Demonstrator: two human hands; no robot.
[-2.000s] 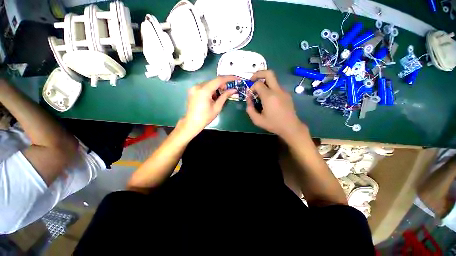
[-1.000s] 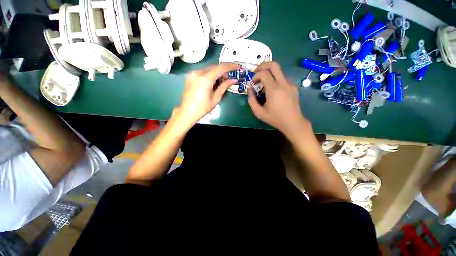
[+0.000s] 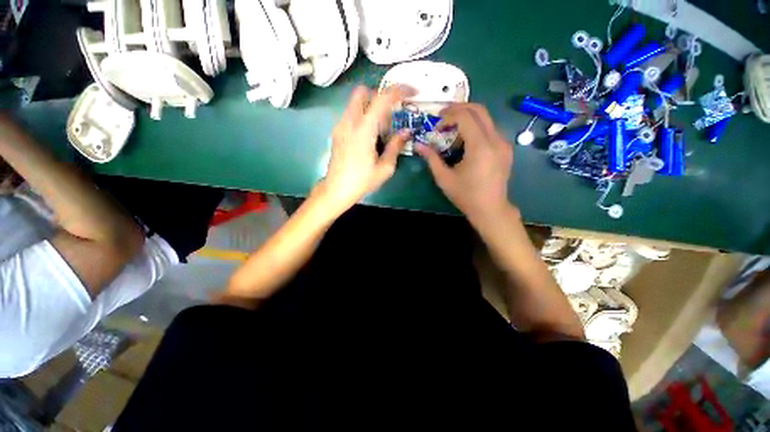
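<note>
An off-white housing shell (image 3: pixel 432 78) with two round holes lies on the green bench in front of me. A small blue circuit board (image 3: pixel 409 123) with a dark blue part beside it is at the shell's near side. My left hand (image 3: pixel 365 145) holds the board's left side between thumb and fingers. My right hand (image 3: pixel 473 159) has its thumb and fingers at the right side of the same electronics. The fingers hide much of the shell's near part and the wires.
Stacked off-white housings (image 3: pixel 160 38) stand at the back left. A single shell (image 3: pixel 101 123) lies left. Wired assemblies with blue cells (image 3: pixel 619 145) are heaped right. A cardboard box (image 3: pixel 675 312) of shells is below the bench edge. Seated persons are at both sides.
The view has shifted slightly. My left hand's fingers are more upright and spread over the board's left side. The board and shell stay between both hands.
</note>
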